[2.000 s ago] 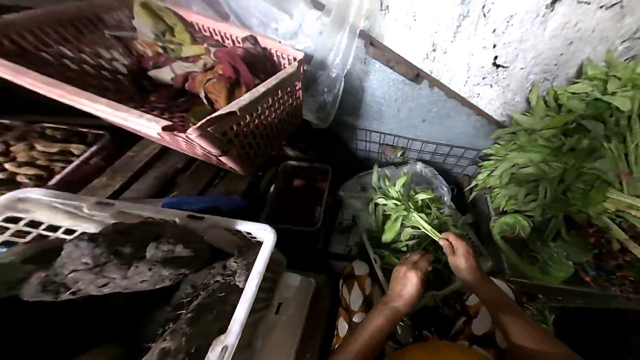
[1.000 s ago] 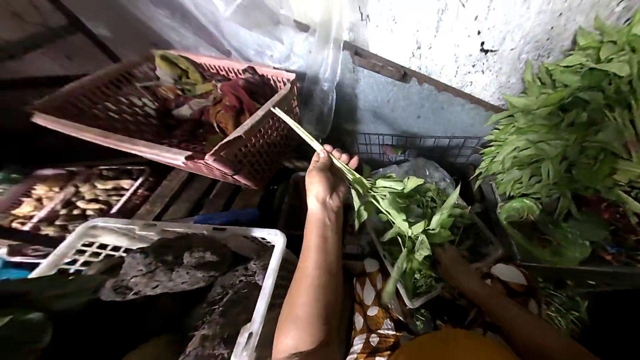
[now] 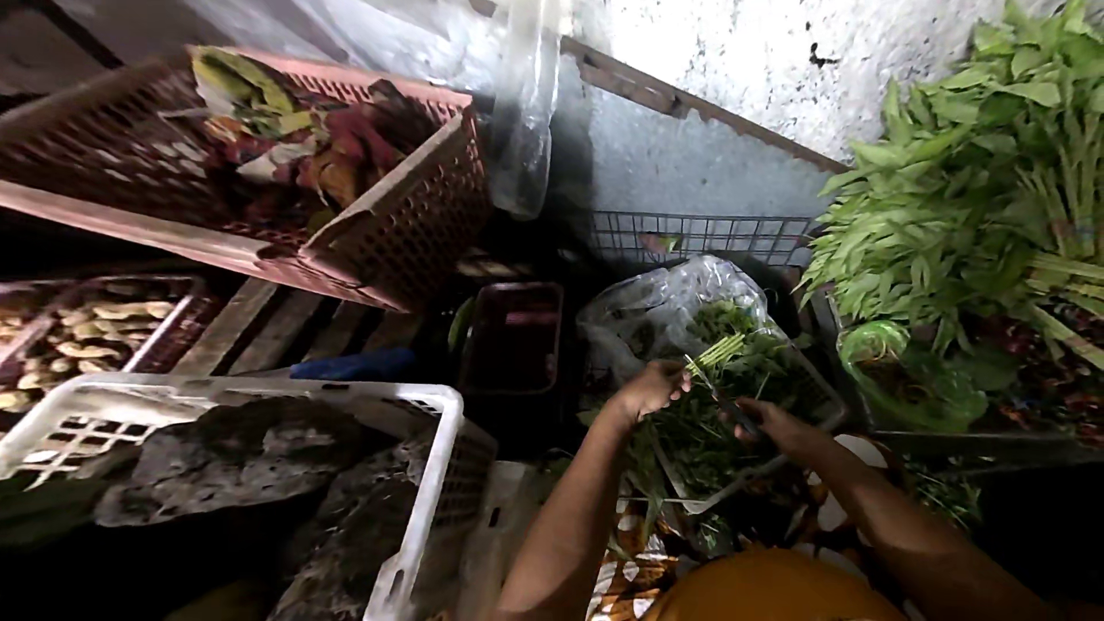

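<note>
My left hand [image 3: 653, 390] is closed on a small bunch of green stems [image 3: 718, 352] above a crate lined with a clear plastic bag [image 3: 673, 289]. My right hand [image 3: 763, 424] grips a knife [image 3: 723, 404] whose thin blade lies against the stems. Under both hands, cut greens [image 3: 690, 453] fill the crate. Where the leaves of the held bunch end cannot be told apart from the greens behind it.
A pink plastic basket [image 3: 371, 220] with wilted leaves stands at upper left, above a white crate [image 3: 435, 466] of dark lumpy produce. Ginger-like roots [image 3: 90, 345] lie at far left. Leafy bunches [image 3: 966, 190] and a green plastic bag [image 3: 914, 379] are at right, near the wall.
My left hand has come down from beside the pink basket to the lined crate. The long stems it held a second ago no longer stick up. A knife now shows in my right hand.
</note>
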